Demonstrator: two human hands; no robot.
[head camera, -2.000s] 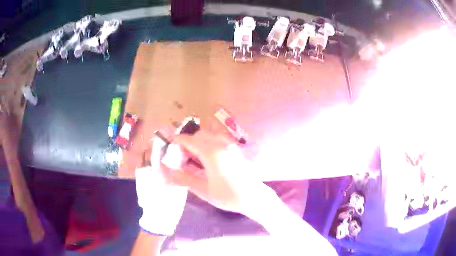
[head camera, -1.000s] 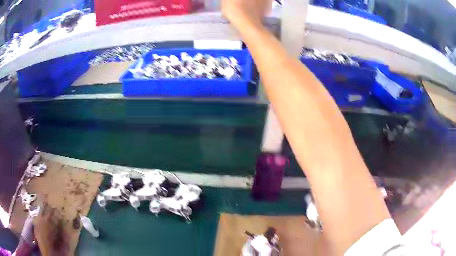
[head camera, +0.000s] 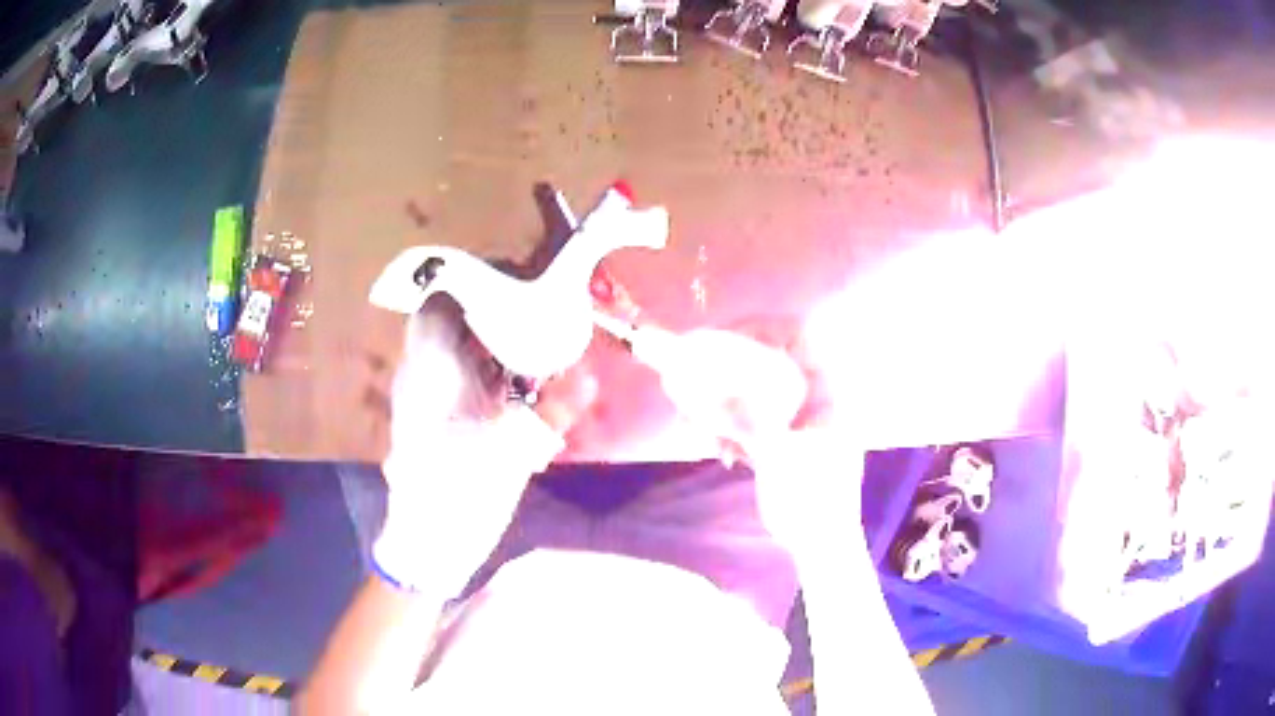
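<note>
A glossy white curved unit (head camera: 538, 319) is held above the cardboard mat (head camera: 462, 126), with a dark opening in its left end and two short branches at upper right. My left hand (head camera: 455, 448), in a white knitted glove, grips it from below; its fingers are partly hidden behind the unit. My right hand (head camera: 769, 434) is washed out by glare. It holds a white rounded squeeze bottle (head camera: 720, 375), whose thin nozzle points at the unit's right side. A red tip (head camera: 622, 190) shows by the upper branch. A dark piece lies behind the unit.
A green item with a blue end (head camera: 225, 269) and a red packet (head camera: 260, 313) lie left. White units with wire legs (head camera: 646, 28) stand along the back, more at far left (head camera: 154, 49). A blue bin (head camera: 979, 553) with parts and a glaring white panel (head camera: 1098, 490) are at right.
The view has swung from the shelf back down to the bench. The right arm, raised toward the shelf a second ago, is low again. A larger white unit is now in my left hand.
</note>
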